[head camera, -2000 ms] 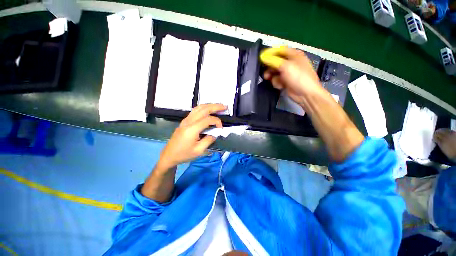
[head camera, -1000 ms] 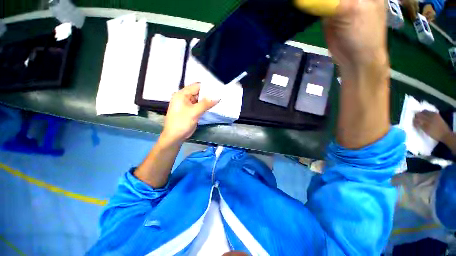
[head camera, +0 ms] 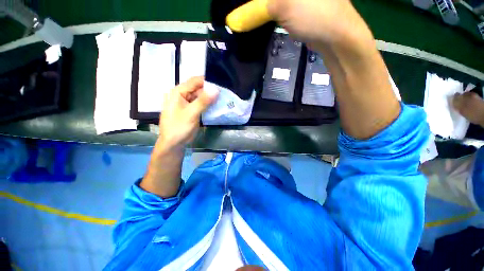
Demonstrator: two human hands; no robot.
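Note:
My left hand (head camera: 183,108) grips the left edge of a white protective sleeve (head camera: 228,107), which has a small printed mark. My right hand (head camera: 297,18), with yellow finger cots, holds a dark smartphone (head camera: 225,66) above the tray. The phone's lower end is in or against the sleeve's opening; its top is dark and partly hidden by my right hand. Two grey smartphones with white labels (head camera: 280,74) lie in the right slots of the black tray (head camera: 286,114). White-covered phones (head camera: 157,77) lie in the left slots.
A stack of white sleeves (head camera: 114,82) lies left of the tray. A black tray (head camera: 32,84) sits at the far left. Another person's hand (head camera: 469,106) rests on white sleeves (head camera: 441,108) at the right. The green conveyor (head camera: 159,9) runs behind a pale rail.
The phone in my right hand has come down and left, from tilted above the tray to upright at the sleeve. My left hand still holds the sleeve. The view has shifted slightly.

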